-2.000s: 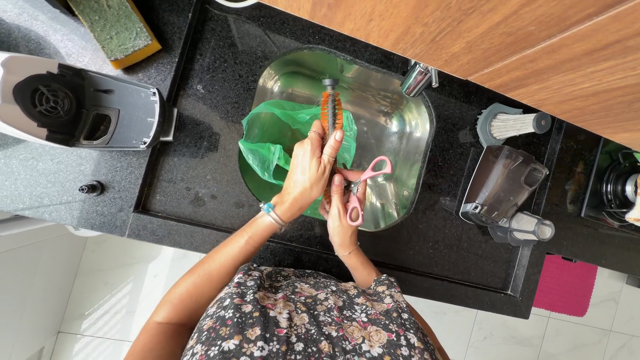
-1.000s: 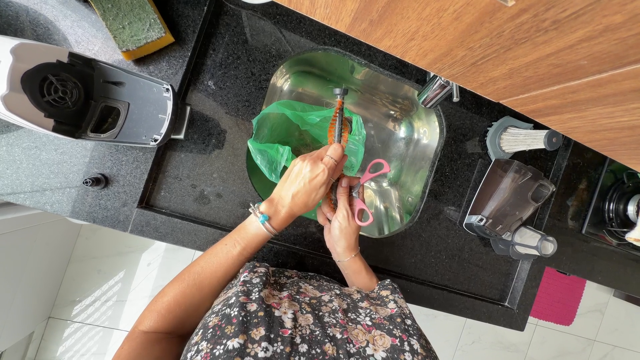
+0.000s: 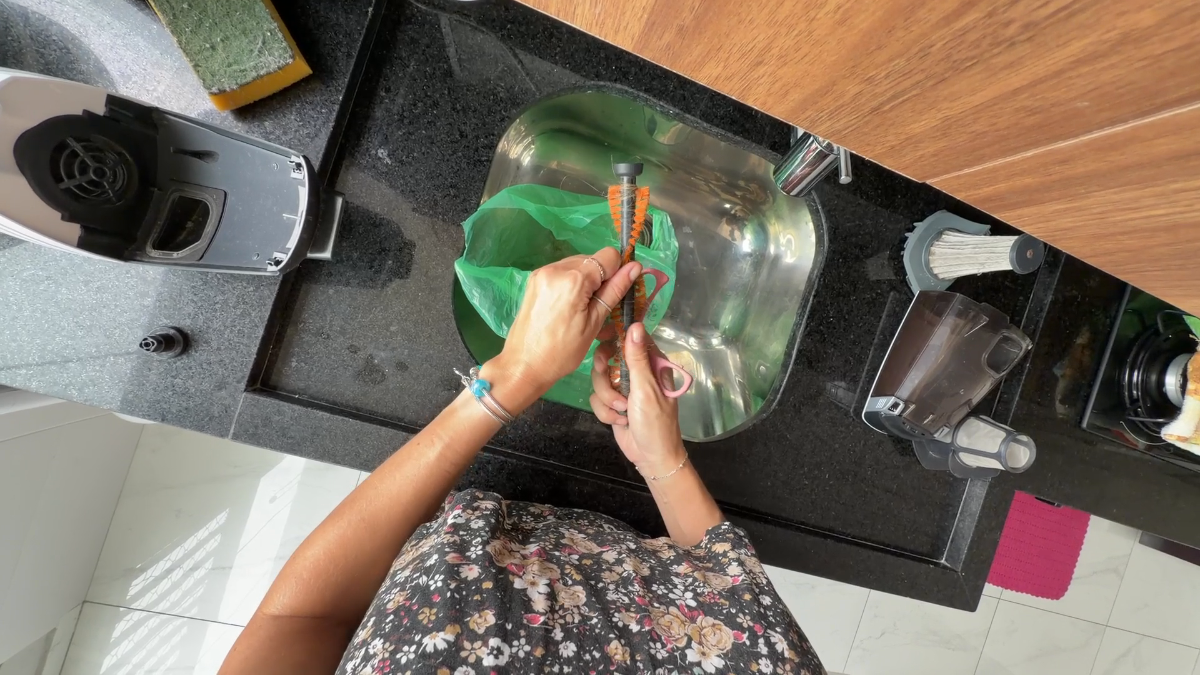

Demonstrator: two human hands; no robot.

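Observation:
Over the steel sink, my right hand (image 3: 642, 398) grips the lower part of a vacuum cleaner's brush roller (image 3: 628, 211) with orange bristles, held with its capped end toward the top of the view. A pair of scissors with pink handles (image 3: 675, 377) is in that hand too, its blades hidden. My left hand (image 3: 570, 305) has its fingertips pinched at the roller's middle; whether they hold strands or the roller itself cannot be told. Just beneath the roller, a green plastic bag (image 3: 516, 246) lies open in the sink (image 3: 750, 234).
The vacuum body (image 3: 234, 202) and a small black part (image 3: 164, 342) lie left, below a sponge (image 3: 230, 47). A chrome faucet (image 3: 808, 164) stands behind the sink. At right are a pleated filter (image 3: 975, 255), a dust container (image 3: 942, 361) and a mesh filter (image 3: 994, 444).
The scissors have turned in my right hand, one handle loop now lying up close to the roller and my left fingers. More of the roller shows above my left hand.

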